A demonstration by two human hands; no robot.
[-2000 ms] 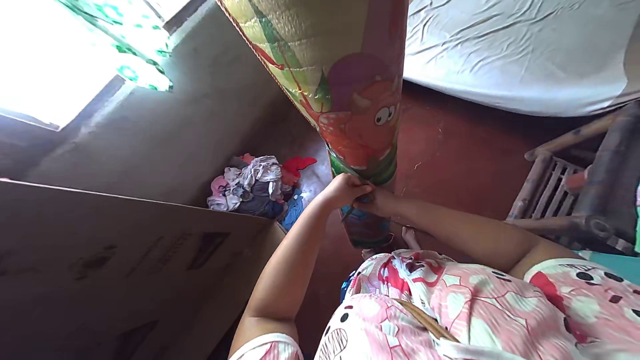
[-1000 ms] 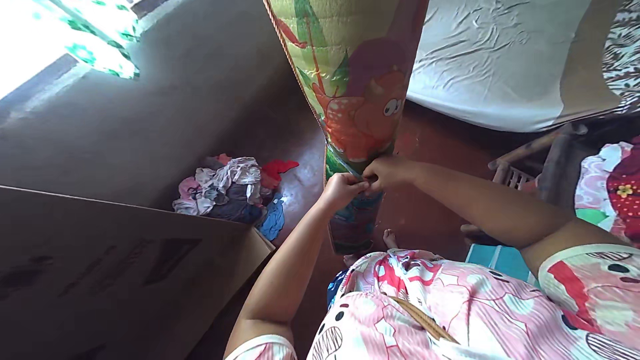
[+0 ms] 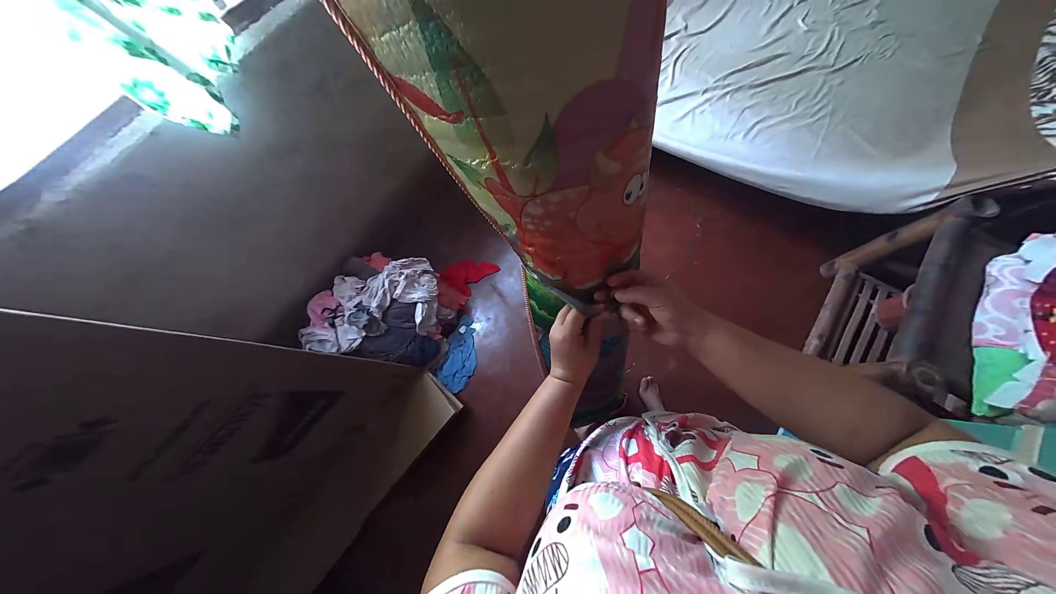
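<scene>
A rolled play mat with cartoon prints (image 3: pixel 569 206) stands upright before me, wider at the top and narrow where a dark strip (image 3: pixel 577 304) goes around it. My left hand (image 3: pixel 575 338) pinches the strip at the front of the roll. Close beside it, on the right edge of the roll, my right hand (image 3: pixel 648 307) has its fingertips on the strip, partly against the mat. Whether the strip is knotted there I cannot tell. Below the hands the lower end of the roll reaches down near a bare foot (image 3: pixel 651 393).
A large cardboard box (image 3: pixel 206 445) fills the lower left. Beyond it a heap of clothes (image 3: pixel 388 309) lies on the red floor (image 3: pixel 701 239) by the wall. A sheet-covered bed (image 3: pixel 817 99) is at the upper right, with a wooden slatted chair (image 3: pixel 858 313) below it.
My hands were close together on the strip in both earlier frames; now they sit slightly apart, with the right hand's fingers more spread. The view has shifted somewhat.
</scene>
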